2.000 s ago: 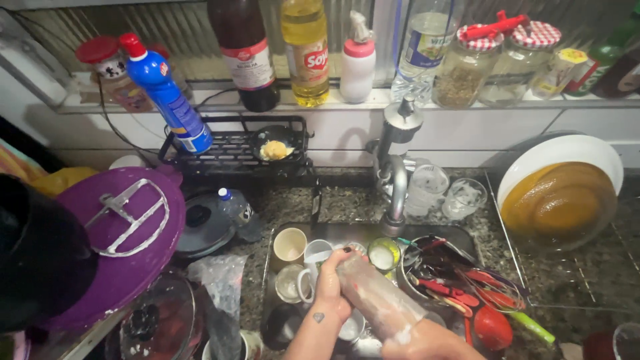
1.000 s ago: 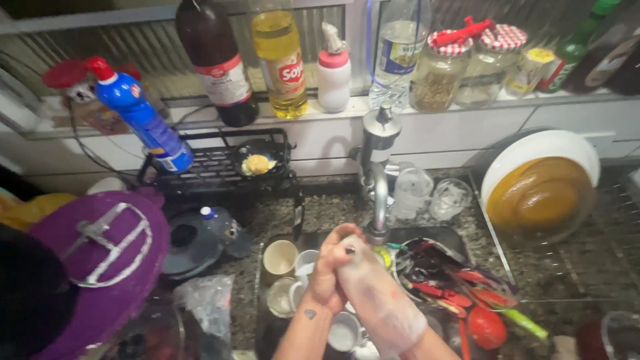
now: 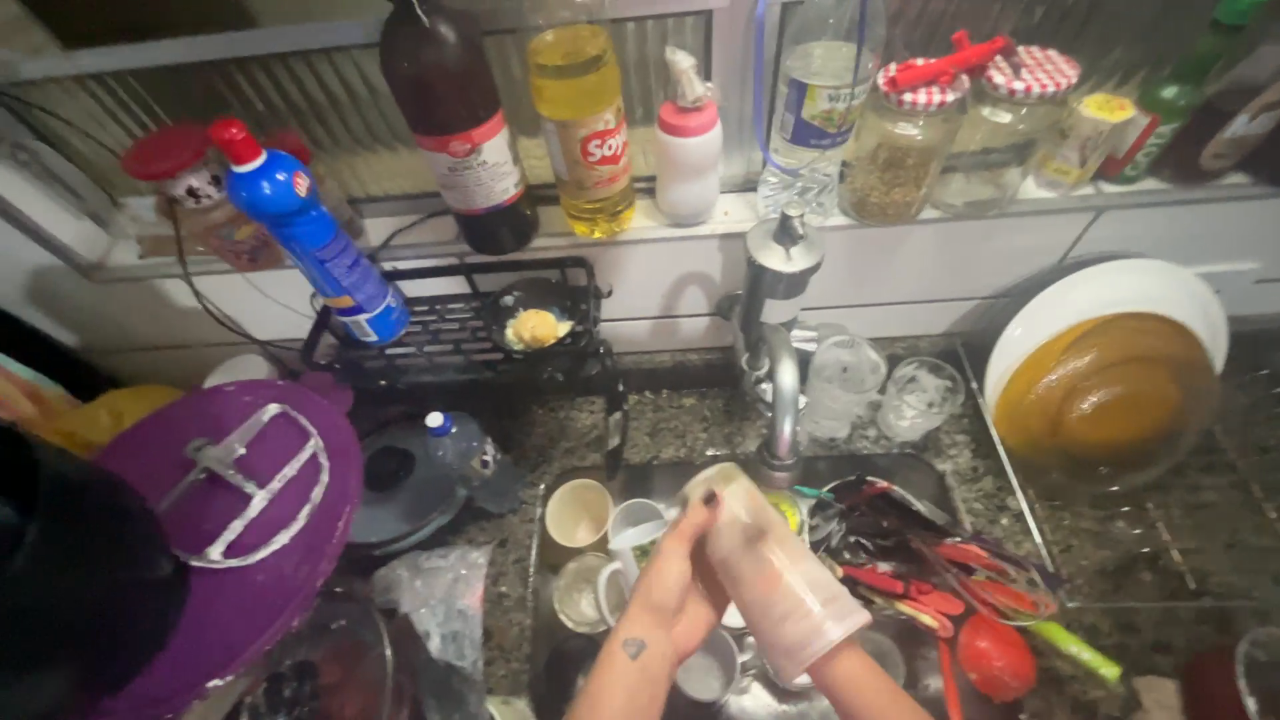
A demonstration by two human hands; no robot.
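A tall, frosted, translucent cup (image 3: 785,580) is tilted over the sink, its rim toward me. My left hand (image 3: 695,570) grips it from the left side, fingers near its closed end. My right hand (image 3: 780,600) is inside the cup up to the wrist; its fingers are blurred by the wall, and whether they hold anything is hidden. The metal faucet (image 3: 783,410) stands just beyond the cup; I cannot make out running water. Below and left of my hands lie a beige cup (image 3: 579,512), a white mug (image 3: 612,592) and a glass (image 3: 583,592) in the sink.
Red-handled utensils (image 3: 930,590) and a red ladle (image 3: 997,657) crowd the sink's right side. Two glasses (image 3: 845,385) stand behind it. An amber plate (image 3: 1110,390) leans on a white one at right. A purple lid (image 3: 320,480) with a mixer paddle (image 3: 250,485) is at left.
The cup and both hands have shifted, and the cup's closed end now shows beside the faucet. My right hand stays inside the cup. The view has moved somewhat.
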